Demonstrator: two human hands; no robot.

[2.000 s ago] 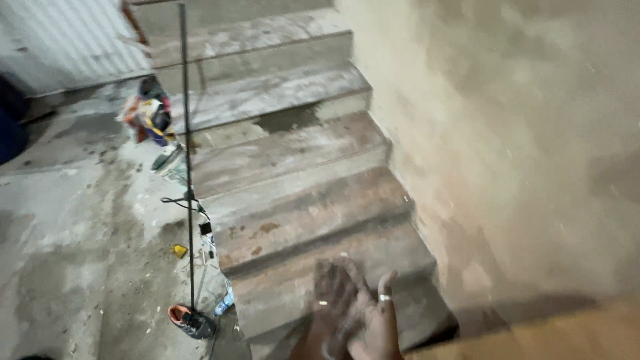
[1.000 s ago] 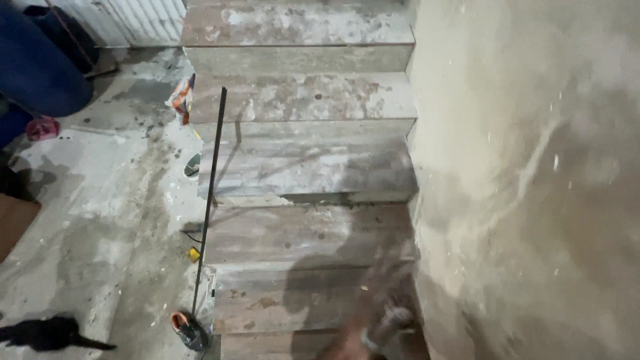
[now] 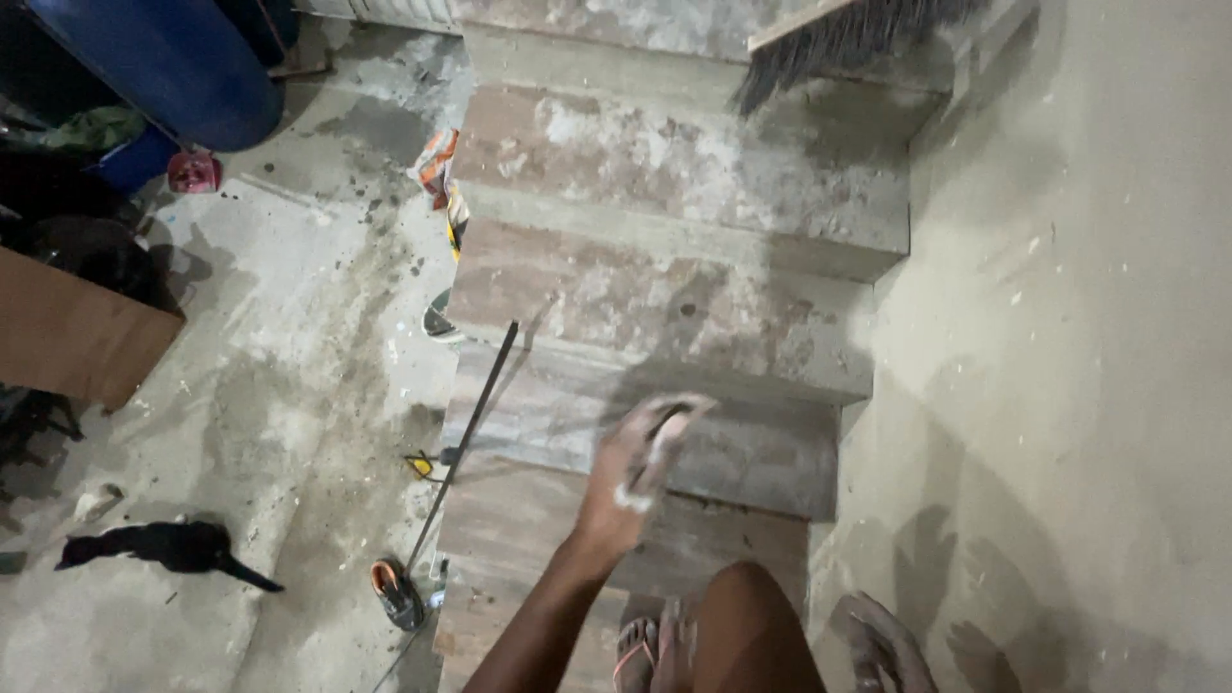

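My left hand (image 3: 653, 445), dusty and blurred, is raised over the middle of the staircase, its fingers curved and apart with no object visible between them. Low at the right, by the plastered wall, my right hand (image 3: 881, 650) is partly cut off by the bottom edge; whether it holds anything cannot be told. Below the hands are wood-look stair treads (image 3: 539, 505) with whitish dust. A broom head (image 3: 857, 43) with dark bristles lies over an upper step at the top right. My foot in a flip-flop (image 3: 635, 659) is on a lower step.
A thin dark rod (image 3: 472, 423) stands along the open stair edge. On the floor beside it are a shoe (image 3: 395, 592) and a yellow object (image 3: 421, 466). A black cat (image 3: 173, 547), a blue barrel (image 3: 183, 67) and a brown board (image 3: 77, 327) are at the left. A wall (image 3: 1059, 337) borders the right.
My hands, close together two seconds ago, are now apart. The broom head has come into view at the top, and more of the cat shows. The view has shifted.
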